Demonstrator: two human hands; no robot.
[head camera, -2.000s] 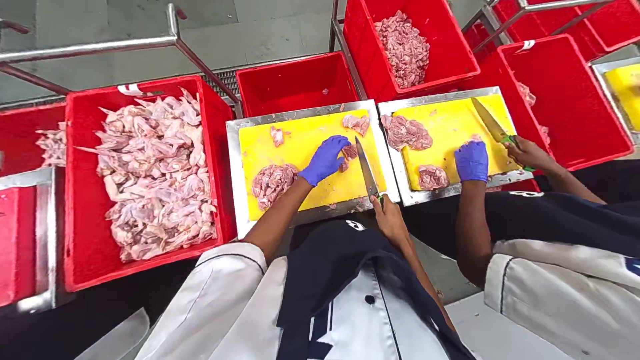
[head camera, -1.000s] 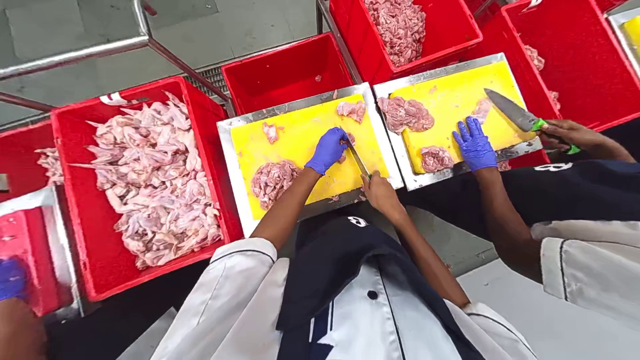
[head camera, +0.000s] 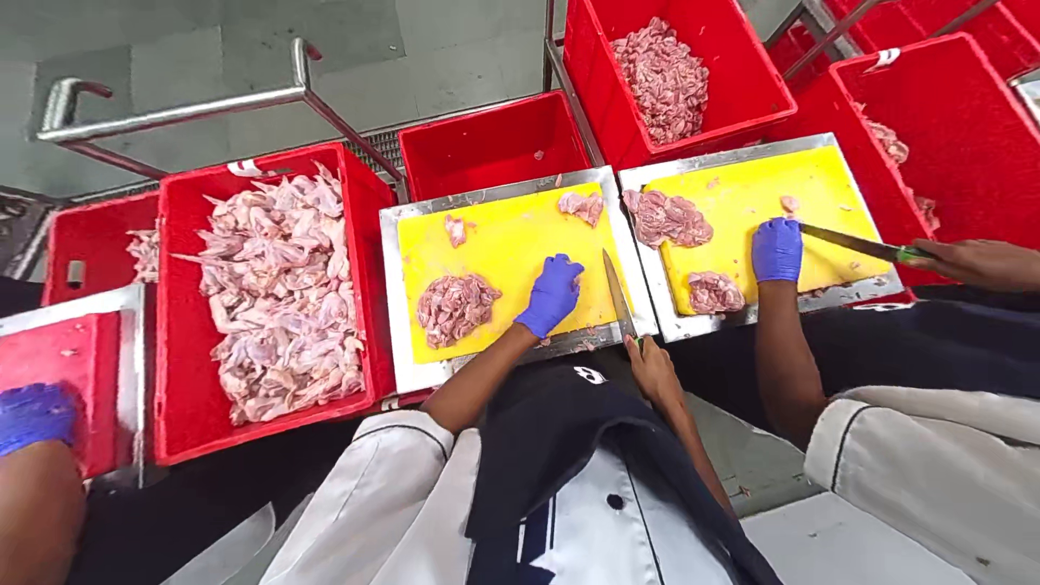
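Observation:
My left hand (head camera: 552, 294), in a blue glove, rests over the yellow cutting board (head camera: 504, 236) with its fingers curled; whether any meat is under them is hidden. My bare right hand (head camera: 652, 370) grips the green handle of a knife (head camera: 617, 292), whose blade points away from me over the board's right edge. A pile of raw meat pieces (head camera: 458, 309) lies on the board left of my left hand. One small piece (head camera: 456, 231) is at the upper left, and a larger piece (head camera: 582, 208) at the upper right. The board sits in a metal tray (head camera: 392, 276).
A red crate of raw poultry pieces (head camera: 284, 301) stands at the left, a red crate (head camera: 496, 146) behind my board. To the right, a co-worker's gloved hand (head camera: 777, 250) and knife (head camera: 849, 241) are over another yellow board (head camera: 747, 179). Another person's gloved hand (head camera: 36, 416) is at far left.
The knife in my right hand has moved right, away from my left hand. The meat that lay by my left hand's fingers two seconds ago no longer shows there. The co-worker's blade has come close to their gloved hand.

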